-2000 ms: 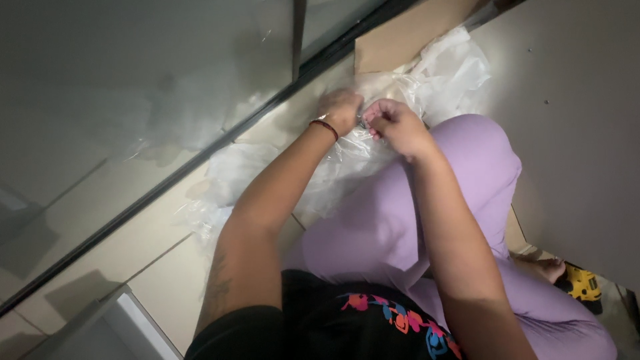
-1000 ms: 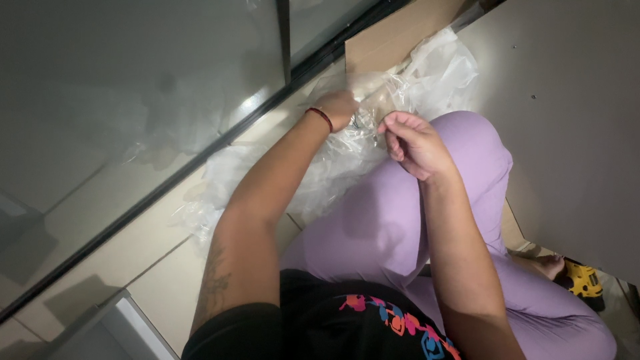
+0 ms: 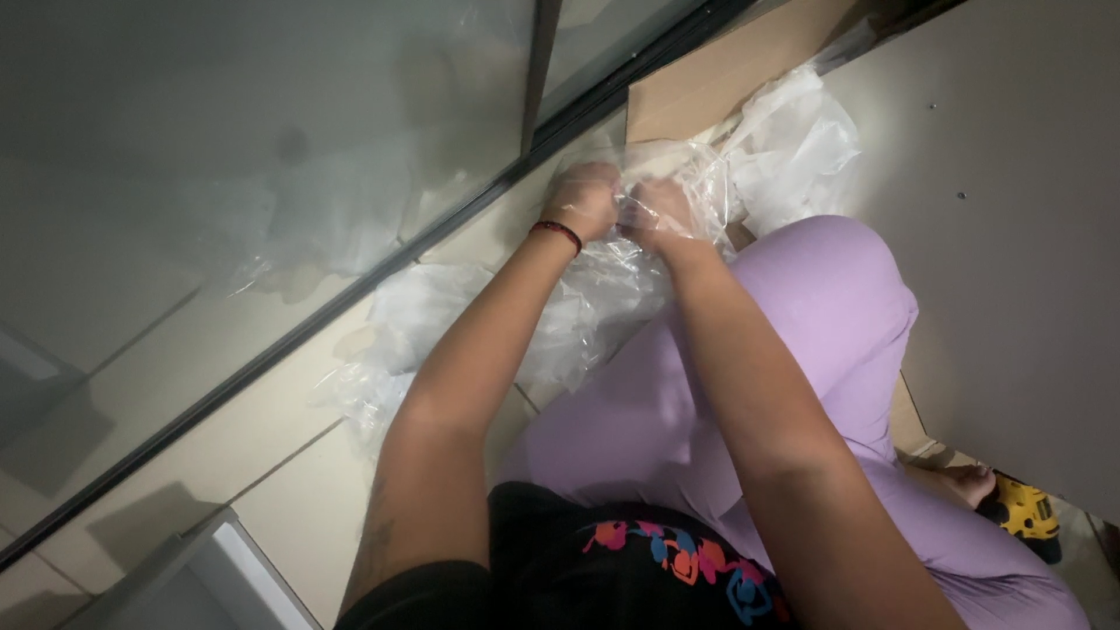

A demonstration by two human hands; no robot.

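Note:
Clear plastic wrap covers part of both hands. My left hand, with a dark red bracelet at the wrist, is closed on the film at its left side. Close beside it on the right, my right hand is closed on the same film, partly seen through it. More crumpled translucent plastic lies on the tiled floor beneath my forearms. A whiter bunch of plastic rests to the right of the hands. Whether anything small is inside the fists cannot be seen.
A cardboard piece stands beyond the hands. A glossy panel with a dark bottom rail runs along the left. On the right is a large grey board. A yellow and black tool lies near my foot; a grey tray-like part is at lower left.
My right hand, apart from the left a second ago, has come back beside it and closed on the film. Clear film now lies over both hands.

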